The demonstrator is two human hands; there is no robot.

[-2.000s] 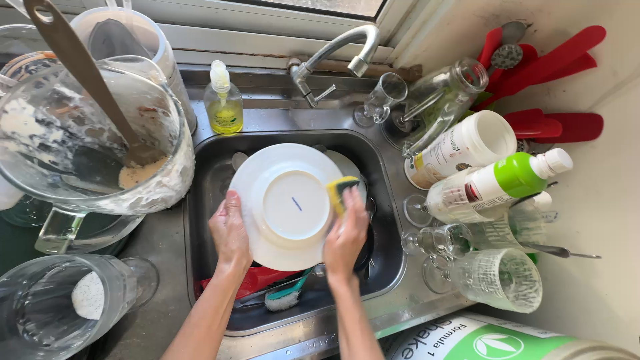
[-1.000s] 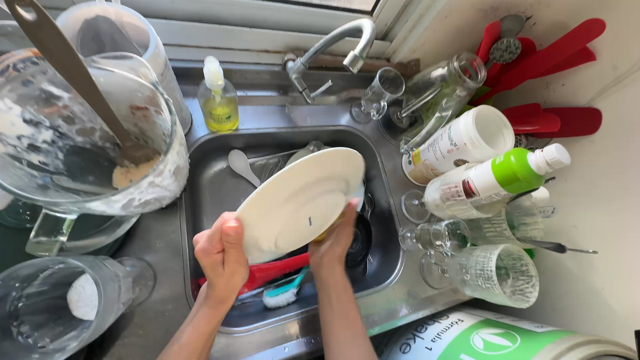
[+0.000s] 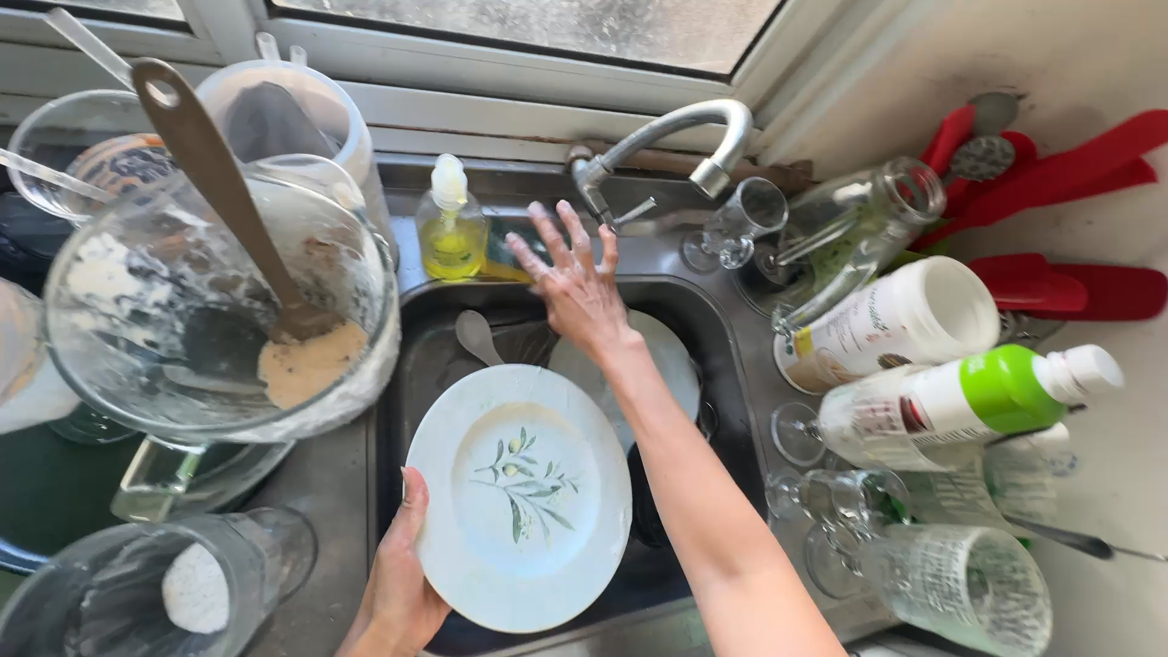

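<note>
My left hand (image 3: 406,566) grips the lower left rim of a white plate (image 3: 525,497) with an olive-branch pattern, its face turned up over the sink (image 3: 753,511). Stretched beyond the plate, my right hand (image 3: 579,283) has its fingers spread and holds nothing; it is just short of the metal faucet (image 3: 675,128) and its lever. A yellow and green sponge (image 3: 511,265) lies on the sink's back ledge, partly behind that hand, beside the soap bottle (image 3: 452,224). Another plate (image 3: 652,365) and a spoon (image 3: 476,333) rest in the basin.
At left stand a dirty glass pitcher (image 3: 219,401) with a brown spatula (image 3: 219,192) and a tall glass (image 3: 119,584). A small glass (image 3: 753,214), a white tub (image 3: 894,319), a green and white bottle (image 3: 985,392) and stemmed glasses crowd the right side, with red utensils (image 3: 1049,201) behind.
The plate has turned from its underside to its patterned face. My right hand has left the plate and reached back towards the faucet; the sponge it held two seconds ago now lies on the ledge.
</note>
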